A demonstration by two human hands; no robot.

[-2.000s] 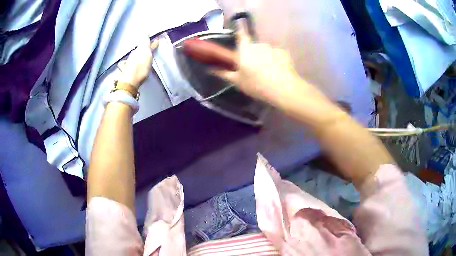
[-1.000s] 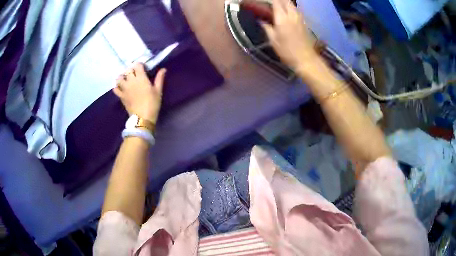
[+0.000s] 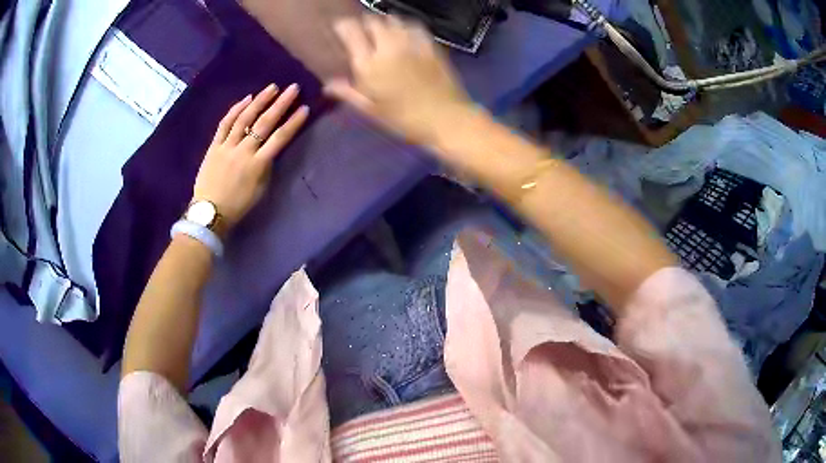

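Observation:
A dark purple garment (image 3: 258,72) lies on the pressing table with its pale interlining (image 3: 86,149) showing at the left. A small white rectangle with a stitched outline (image 3: 140,75) lies on it. My left hand (image 3: 237,163) rests flat, fingers spread, on the garment's purple edge. My right hand (image 3: 398,80) is blurred, empty, and over the table just right of the garment. The steam iron (image 3: 453,20) shows only in part at the top edge, beyond my right hand; its handle is out of view.
The pressing table (image 3: 317,194) has a pinkish-tan patch at the top. A pale hose (image 3: 697,84) runs from near the iron to the right edge. A pale plastic bag (image 3: 788,244) with a dark patterned piece (image 3: 720,222) lies below at the right.
My right hand has let go of the iron and moved left towards the garment. The iron now sits at the top edge. My left hand has moved slightly left and lies flatter; the view has shifted.

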